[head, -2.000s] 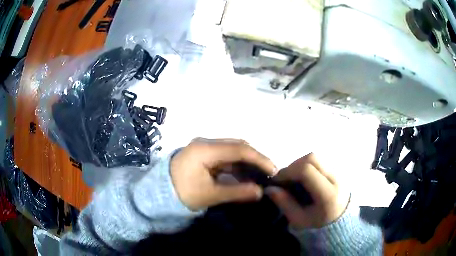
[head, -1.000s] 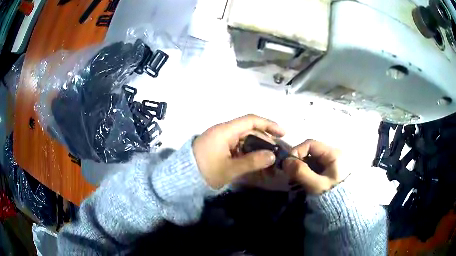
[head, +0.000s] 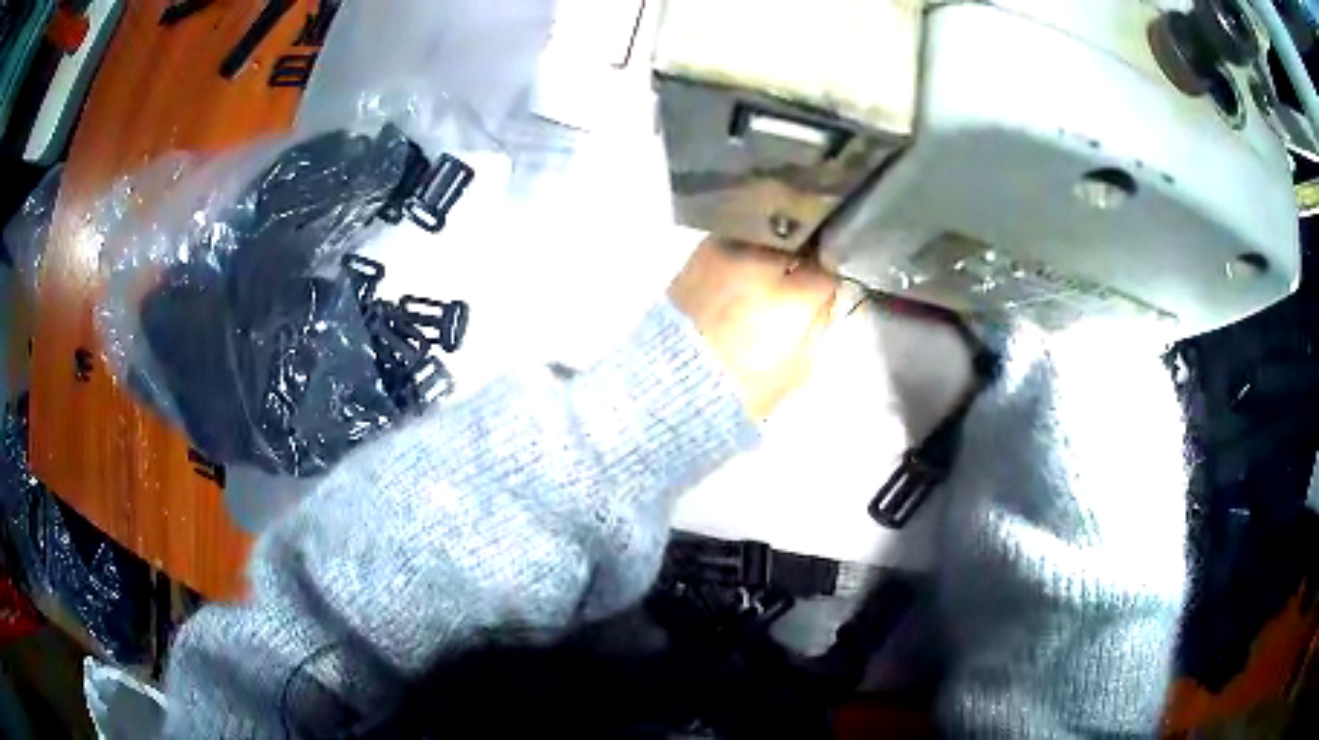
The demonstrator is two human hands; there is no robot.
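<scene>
My left hand (head: 762,315) is under the head of the off-white sewing machine (head: 1056,159), at the needle area; its fingertips are hidden and glare washes it out. My right hand is hidden under the machine; only its grey sleeve (head: 1068,535) shows. A black webbing strap (head: 952,419) runs down from under the machine beside the right sleeve, with a black plastic buckle (head: 901,490) at its lower end on the white bed (head: 810,484). What either hand grips cannot be seen.
A clear plastic bag (head: 239,325) of black slides (head: 438,191) lies at left, some slides spilling onto the bed. Straps with buckles (head: 752,565) lie along the near edge. A black strap heap (head: 1256,434) is at far right, beside my right sleeve.
Both hands have moved up and forward from in front of me to under the machine head. The strap with the buckle and the straps at the near edge now show.
</scene>
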